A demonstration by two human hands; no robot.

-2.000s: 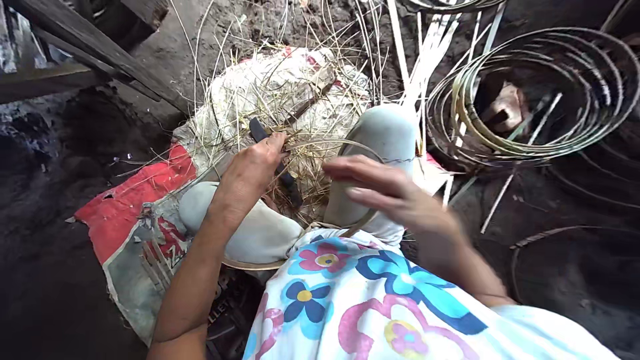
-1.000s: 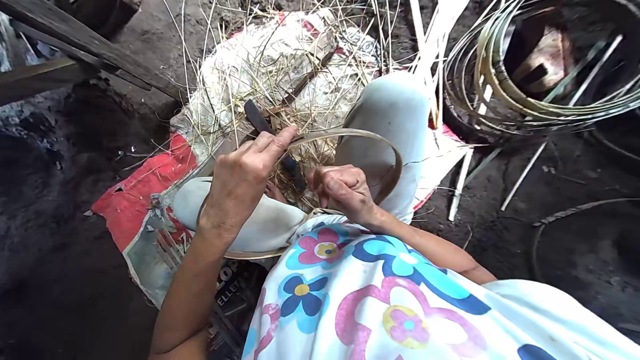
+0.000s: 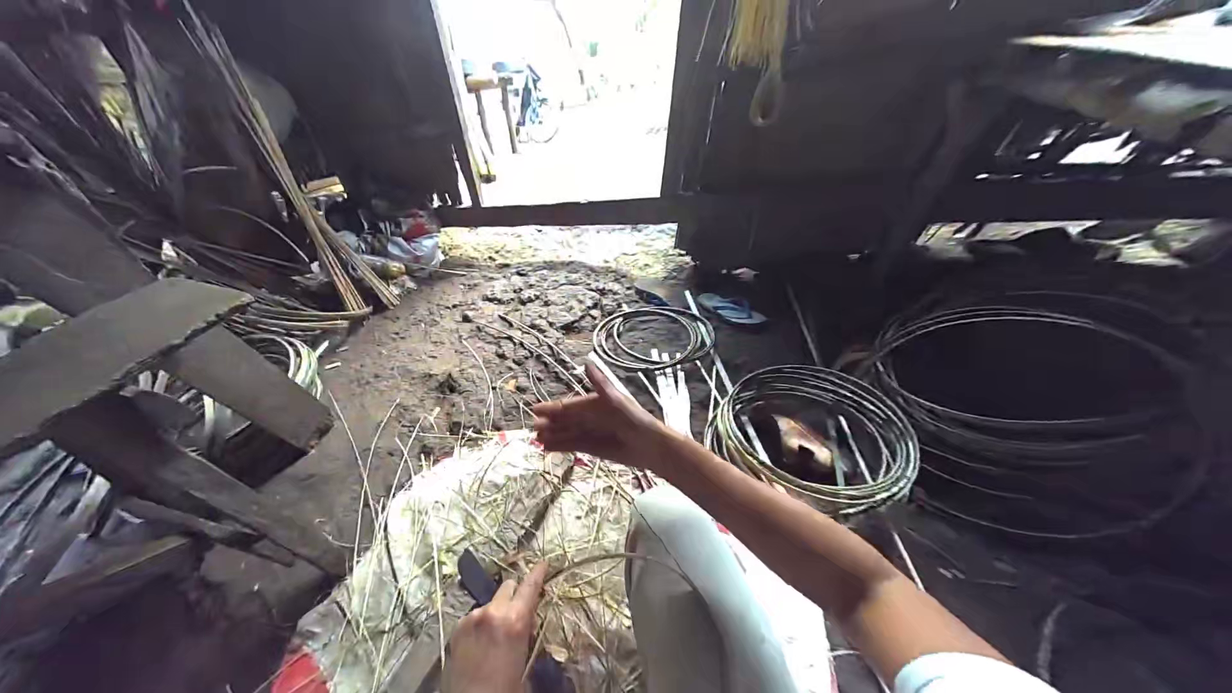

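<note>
My left hand (image 3: 496,626) is at the bottom centre, closed around a knife (image 3: 476,577) with a dark blade or handle; a thin curved strip (image 3: 616,558) runs from beside its fingers toward my knee. My right hand (image 3: 597,419) reaches forward with its fingers spread, above the far edge of a whitish woven sack (image 3: 452,491). Nothing shows in that hand. Thin plant shavings (image 3: 577,505) cover the sack between my knees.
Coils of split strips (image 3: 813,371) lie to the right, with a smaller coil (image 3: 654,310) and flip-flops (image 3: 731,309) farther off. A wooden bench (image 3: 115,346) stands left. Long strips (image 3: 298,197) lean near the bright doorway (image 3: 573,144). Pale flat strips (image 3: 674,395) lie beyond my knee.
My right hand has left the curved strip near my lap and now reaches forward with fingers apart. My left hand stays by the knife. The view has tilted up toward the doorway.
</note>
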